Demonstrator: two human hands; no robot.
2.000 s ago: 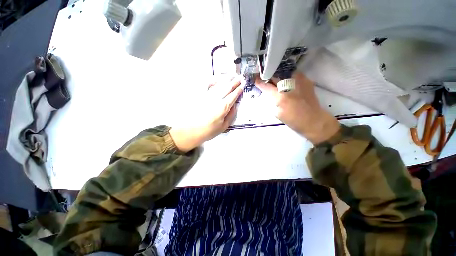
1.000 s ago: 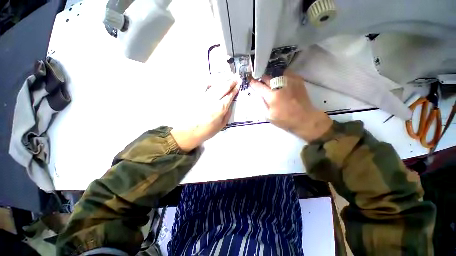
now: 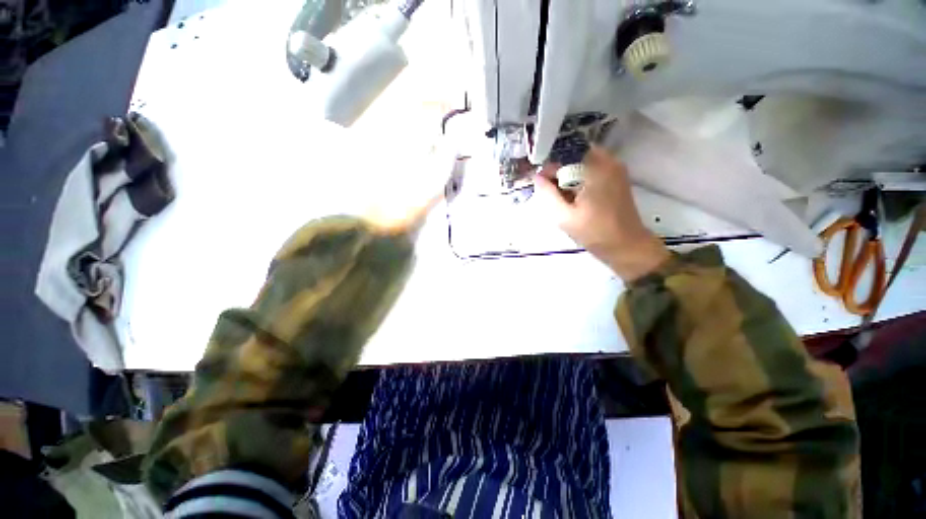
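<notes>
The presser foot point(image 3: 511, 170) of the white sewing machine point(image 3: 812, 46) stands at upper centre. My right hand point(image 3: 606, 211) is just right of the foot, its fingertips at a small dark brown piece point(image 3: 525, 169) beside the foot; the grip is partly hidden by the cream dial point(image 3: 571, 176). My left hand point(image 3: 406, 211) lies left of the foot, overexposed and blurred against the white table, so its fingers and anything in them cannot be made out. Light fabric point(image 3: 701, 177) lies to the right, behind my right hand.
Orange-handled scissors point(image 3: 851, 266) lie at the table's right edge. Crumpled grey-beige cloth with dark brown ends point(image 3: 89, 238) lies at the left edge. A white bottle-shaped fixture point(image 3: 366, 76) is at upper left. The white table's point(image 3: 487, 335) front edge runs above the striped apron.
My left hand has drawn back slightly leftward from the foot and blurred. My right hand stays beside the foot. The whole view has shifted a little.
</notes>
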